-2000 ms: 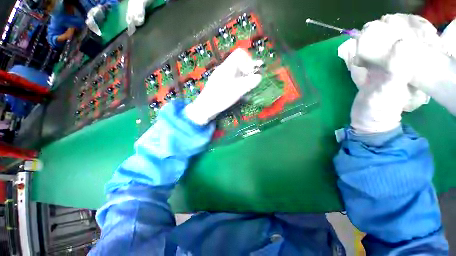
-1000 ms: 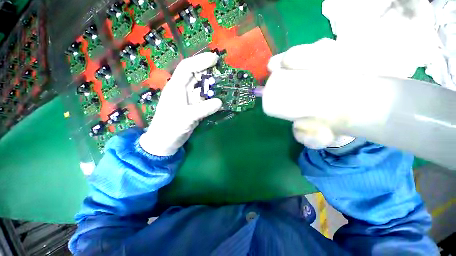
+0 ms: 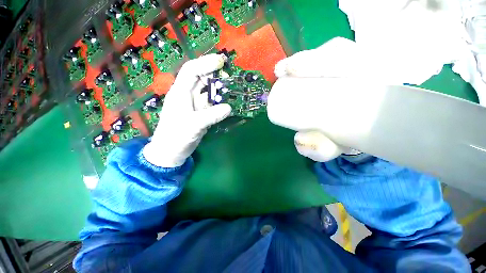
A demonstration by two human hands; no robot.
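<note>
My gloved left hand (image 3: 184,109) holds a green circuit board (image 3: 246,96) by its edge with the black and white connector (image 3: 216,90), thumb and fingers on either side. My gloved right hand (image 3: 320,101) grips the front of a fat translucent dispensing syringe (image 3: 426,120), which points left. Its purple needle base (image 3: 264,97) is just in front of my right glove, over the board's right part. The thin needle reaches left over the board; whether its tip touches is unclear. The clear component tray (image 3: 170,13) holds rows of boards over a red-orange liner (image 3: 261,50).
A second tray with boards (image 3: 21,80) lies at the far left. White crumpled wipes (image 3: 394,32) lie at the upper right. The green mat (image 3: 245,170) has a curved front edge near my body. Yellow floor marking (image 3: 345,229) shows below it.
Two seconds ago my left hand was over the tray and the syringe was off to the right. Now the board is held before me under the needle. Since one second ago, both hands have shifted slightly left.
</note>
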